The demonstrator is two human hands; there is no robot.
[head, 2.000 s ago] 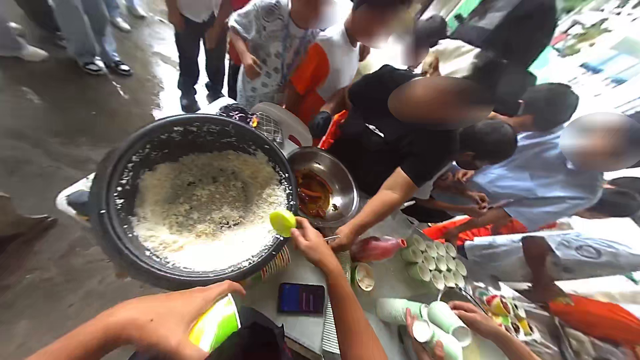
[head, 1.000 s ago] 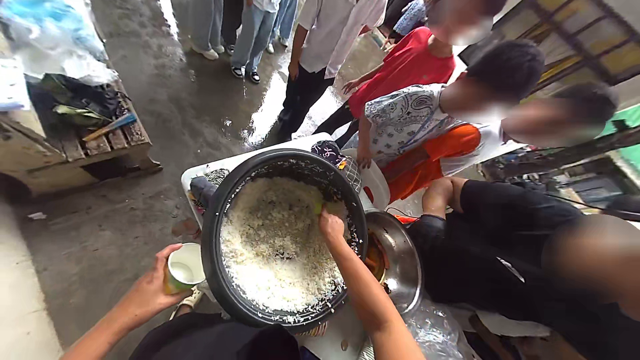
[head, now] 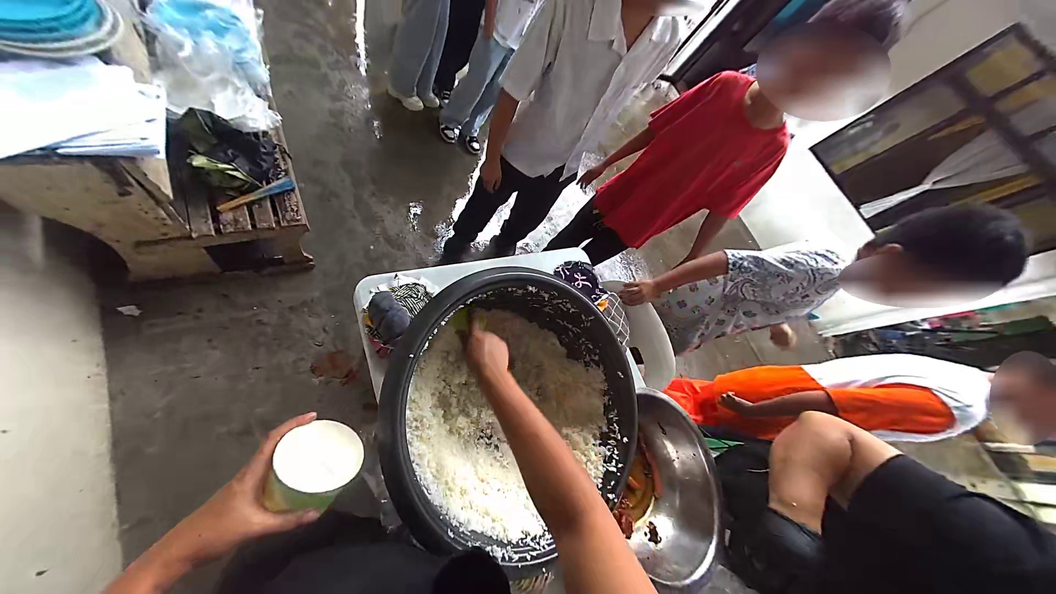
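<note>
A large dark cooking pot (head: 394, 412) stands on a white table and holds loose white rice (head: 470, 445). My right hand (head: 487, 351) reaches down into it at the far left part of the rice, closed on a green scoop (head: 464, 320) that is mostly hidden by the hand and the rice. Left of the pot, my left hand (head: 272, 478) is wrapped around a green and white cup (head: 318, 466), whose pale inside faces up; whether it contains anything I cannot tell. Against the pot's right side rests a metal bowl (head: 689, 487) with reddish food and liquid.
The white table's corner (head: 367, 289) shows behind the pot, with bundled cloth items (head: 389, 315) on it. A white chair (head: 656, 355) is to the right. Several people stand beyond and right of the table. A wooden bench (head: 247, 216) with bags and papers is at upper left, on wet concrete.
The view has swung left. My right hand, with the scoop, has gone from above the pot's right rim into the rice, then across to its far left part. My left hand still holds the cup.
</note>
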